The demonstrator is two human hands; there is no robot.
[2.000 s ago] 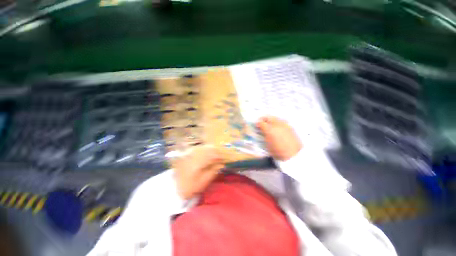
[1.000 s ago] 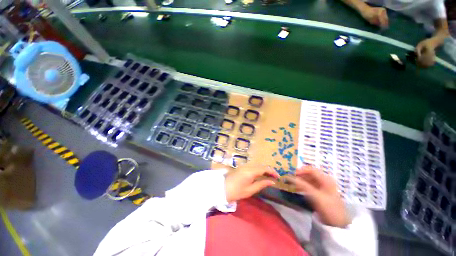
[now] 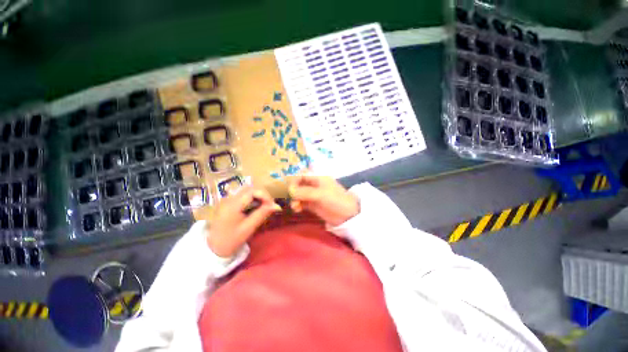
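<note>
My left hand (image 3: 233,221) and my right hand (image 3: 327,199) meet at the bench's front edge, fingertips close together. A small dark part (image 3: 283,204), likely a housing frame, shows between them, mostly hidden; my left fingers pinch it. Whether my right fingers grip anything is unclear. Behind them, small blue pieces (image 3: 281,130) lie scattered on the tan cardboard sheet (image 3: 251,82), a few on the white adhesive sheet (image 3: 358,103) with its rows of dark dashes. A clear blister tray (image 3: 131,161) with black housing frames (image 3: 222,162) overlaps the cardboard's left part.
Stacked blister trays (image 3: 499,96) stand at right; another filled tray (image 3: 21,192) is at far left. A green surface runs behind. Below are a round blue stool (image 3: 78,311), yellow-black floor tape (image 3: 506,216), a blue support (image 3: 585,175) and a grey crate (image 3: 595,278).
The view has turned and shifted right; the fan and the other workers' hands are out of view. My right hand has come in from the white sheet's edge to my left hand.
</note>
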